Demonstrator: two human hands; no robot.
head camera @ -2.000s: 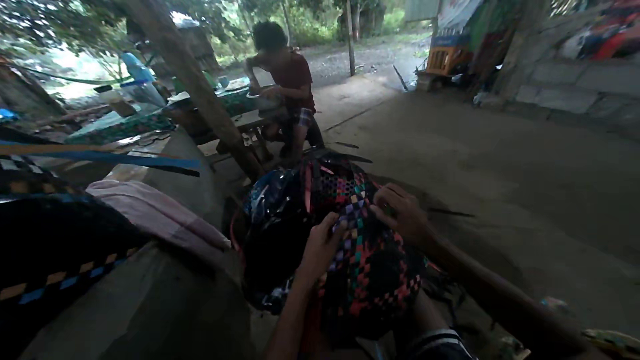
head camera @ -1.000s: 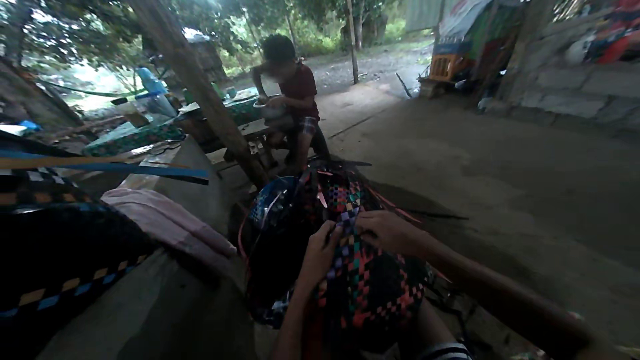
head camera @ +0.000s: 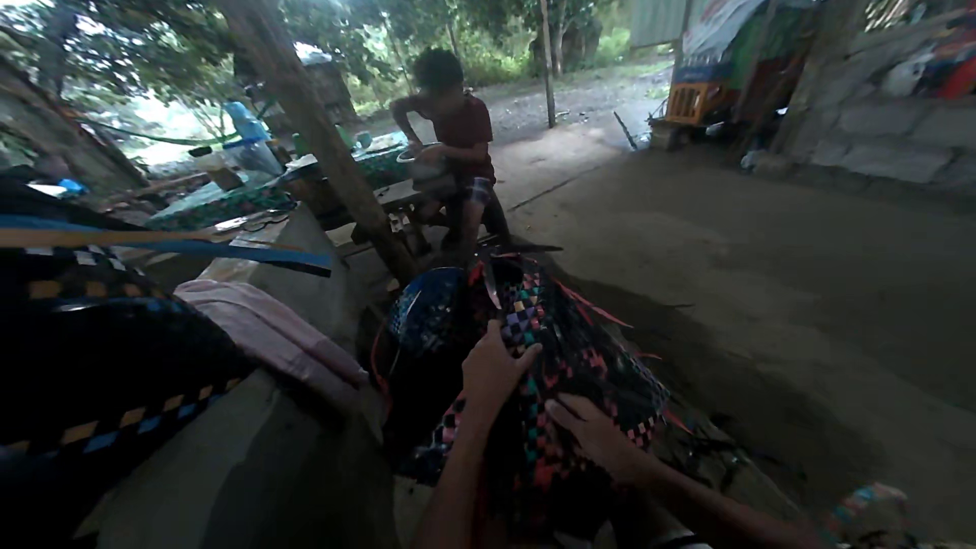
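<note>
A woven basket (head camera: pixel 564 358) of black, red, teal and purple strips stands below me, its dark opening facing left. My left hand (head camera: pixel 496 362) lies at the upper rim, thumb toward the checkered weave and fingers partly over the edge; whether it grips the rim is hard to tell. Lower down and to the right, my right hand (head camera: pixel 583 431) rests on the outer woven side, fingers slightly spread. Loose red and black strips stick out from the far end and right side. Inside the opening lies glossy blue material (head camera: pixel 431 309).
At left are another black woven piece (head camera: pixel 114 366) with loose blue and tan strips (head camera: pixel 252 252), and a pink cloth (head camera: pixel 267 328) on a concrete ledge. A person (head camera: pixel 457 137) sits ahead holding a bowl, beside a wooden post (head camera: pixel 320 130).
My right hand has moved from the upper weave, close to my left hand, down the basket's side toward me. The person ahead has stayed seated.
</note>
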